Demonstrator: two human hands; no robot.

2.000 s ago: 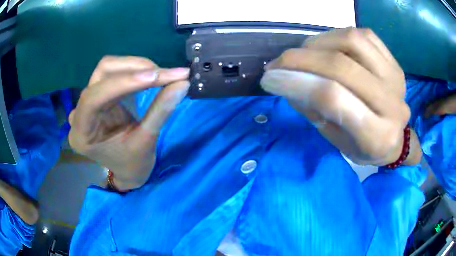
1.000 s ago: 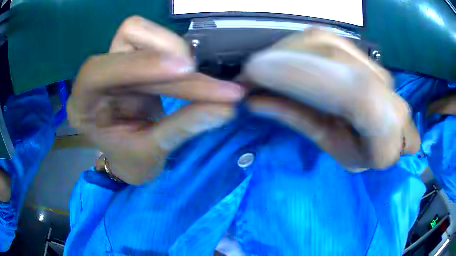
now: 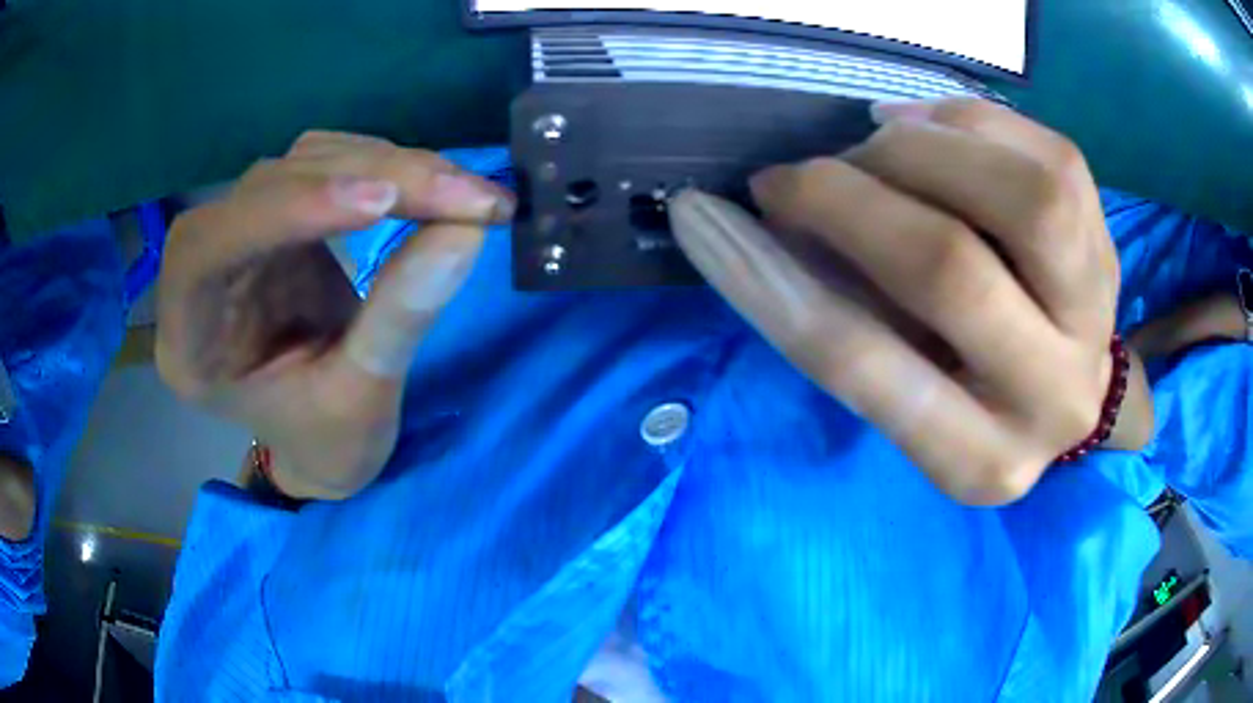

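Observation:
The black port panel faces me in the upper middle. Its left end shows two shiny corner screws, a round hole and a square opening; the rest is behind my right hand. Silver fins run along the housing's top edge. My left hand is at the panel's left edge, its index fingertip and thumb close together; I cannot tell whether they pinch something. My right hand lies over the panel's right part, one whitish-covered fingertip at the square opening. Any small part there is too small to tell.
A bright white sheet lies behind the housing on the green mat. Blue sleeves of other people show at the far left and right edges. A device with green digits is at the lower right.
My hands met in front of the panel one second ago. They have parted: my left hand moved left to the panel's edge, my right fingertip rests at the opening. More fins show.

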